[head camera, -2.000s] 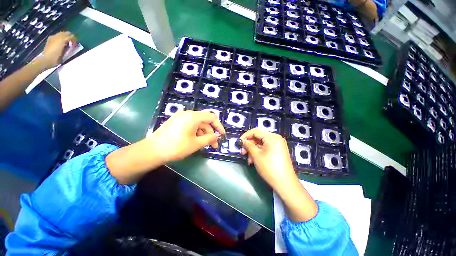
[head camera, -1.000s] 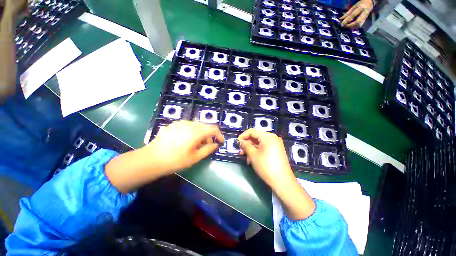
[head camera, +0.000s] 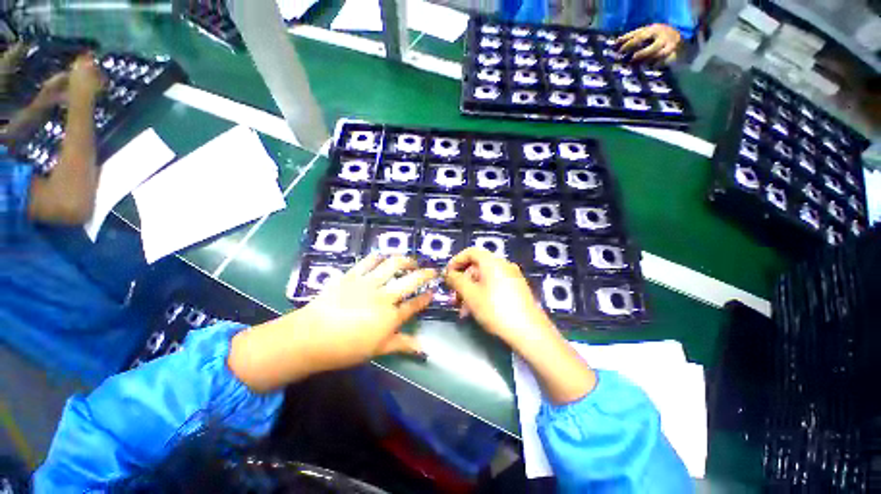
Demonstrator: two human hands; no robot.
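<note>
A shiny black blister tray (head camera: 464,225) lies flat on the green bench. Most of its pockets show a silver-white squarish part (head camera: 441,207) with a dark round centre. My left hand (head camera: 362,309) is over the front left pockets, fingers spread, holding nothing that I can see. My right hand (head camera: 491,294) is over the front row beside it, thumb and fingertips pinched together at a pocket. Whether a tiny piece is between those fingertips cannot be told. The hands hide parts of the front rows.
White sheets lie left (head camera: 211,193) and under my right forearm (head camera: 667,386). Filled trays are across the bench (head camera: 570,75) and at far right (head camera: 797,159). Stacked black trays (head camera: 821,357) stand right. Another person's arm (head camera: 66,159) is at left, a person's hand (head camera: 652,43) at the back.
My left hand has opened from a pinch and its fingers are spread. My right hand stays pinched near the same place. The view has shifted, so the tray sits lower.
</note>
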